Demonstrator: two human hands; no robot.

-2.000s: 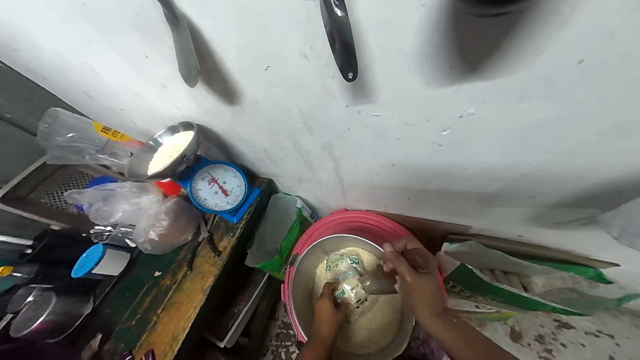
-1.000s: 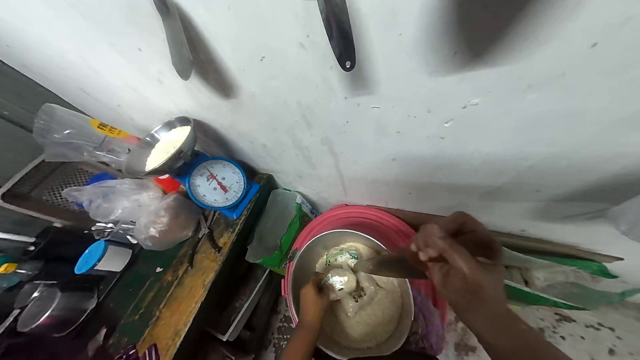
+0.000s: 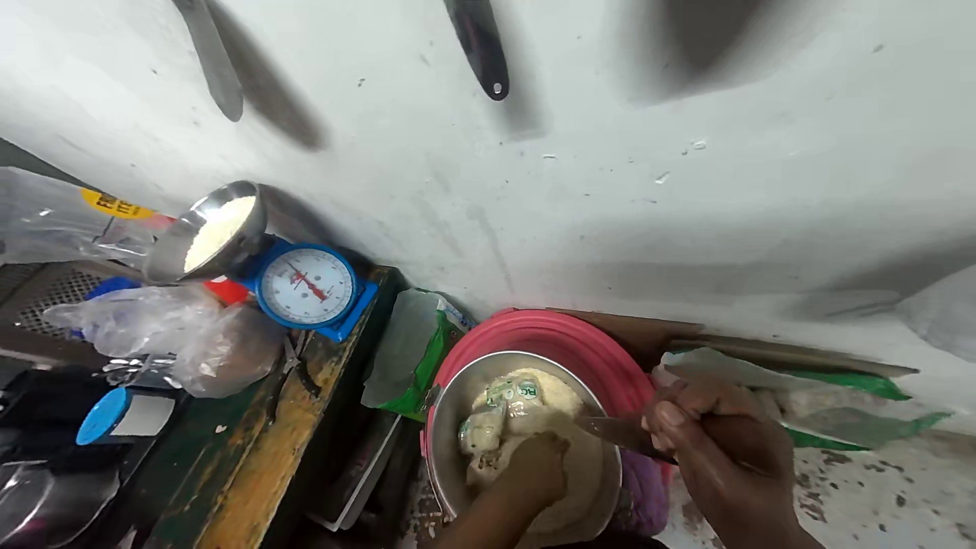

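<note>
A metal pot (image 3: 526, 355) with pale granular powder (image 3: 583, 473) in it sits on a round pink plastic tub (image 3: 545, 324). Clear plastic packets with green print (image 3: 522, 393) lie at the pot's upper left, on the powder. My left hand (image 3: 543, 463) reaches into the pot just below right of the packets; its fingers are bent and partly hidden, and whether they grip anything does not show. In my right hand (image 3: 717, 442) is a knife (image 3: 621, 433), its blade pointing left over the pot's right rim.
On a worn wooden table (image 3: 263, 465) stand a blue dial scale (image 3: 307, 286) with a steel bowl (image 3: 171, 244) of pale powder, plastic bags (image 3: 221, 351) and scissors (image 3: 292, 370). Open green-and-white sacks (image 3: 412, 347) flank the tub. Utensils (image 3: 480, 46) hang on the wall.
My left hand has moved right, away from the packets it was touching. The packets now lie at the pot's upper left. My right hand still holds the knife, now lower than a second ago.
</note>
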